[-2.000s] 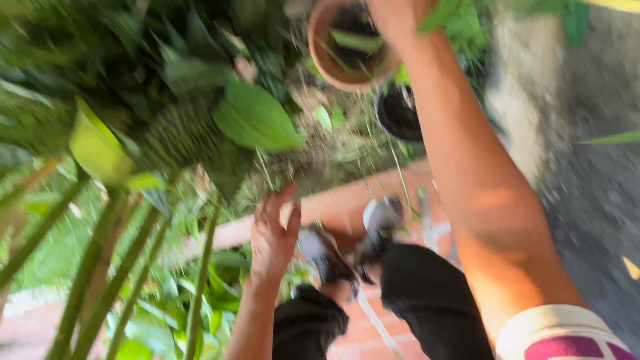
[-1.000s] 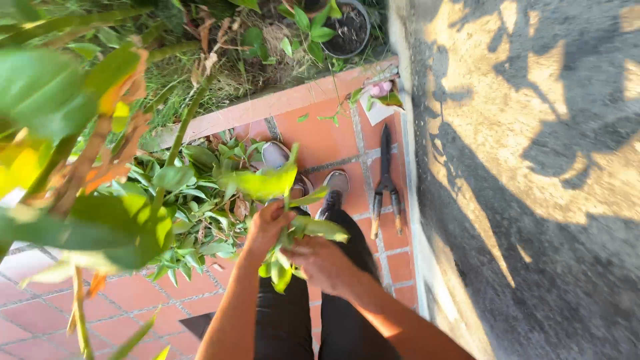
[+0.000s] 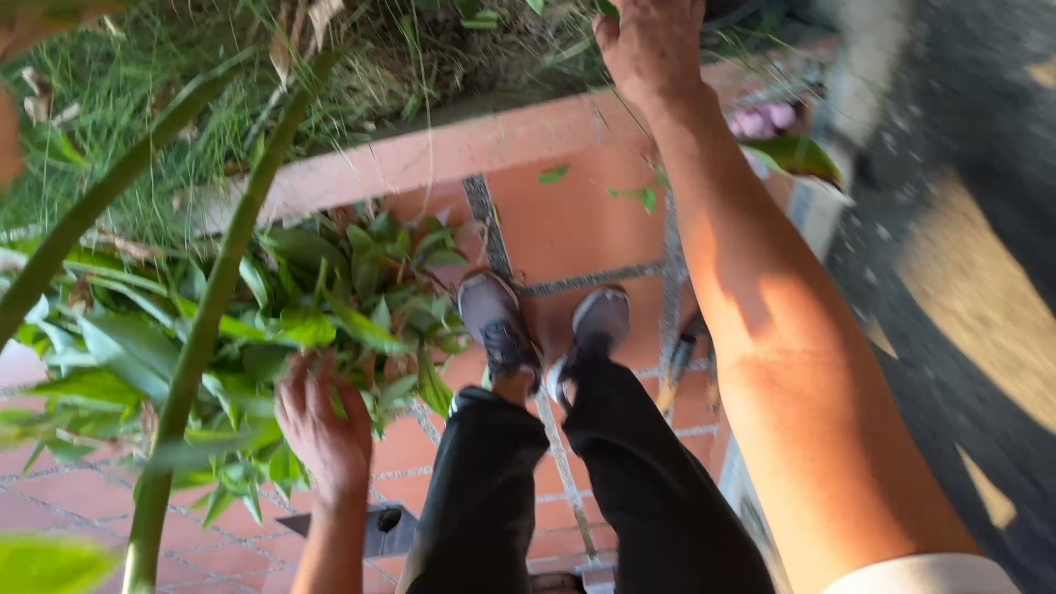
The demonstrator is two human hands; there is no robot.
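My left hand (image 3: pixel 326 425) is over the edge of a heap of cut leafy stems (image 3: pixel 305 305) on the tiles; its fingers are slightly spread beside a green leaf, and whether it touches the leaf is unclear. My right hand (image 3: pixel 657 49) reaches out to the top of the view, above the planting bed's edge. Its fingertips are partly cut off by the frame, and a bit of green shows beside them. Long-handled garden shears (image 3: pixel 678 359) lie on the tiles, partly hidden behind my right forearm.
Thick green plant stalks (image 3: pixel 219 305) rise close by on the left. A raised terracotta border (image 3: pixel 396 161) edges the grassy bed (image 3: pixel 190 99). At right stand a grey wall (image 3: pixel 957 272) and a pink object (image 3: pixel 763 120) near a leaf. A drain cover (image 3: pixel 396 528) lies low.
One second ago both hands were together on leafy sprigs before my legs. Since then they have parted, the left toward the heap and the right up to the bed.
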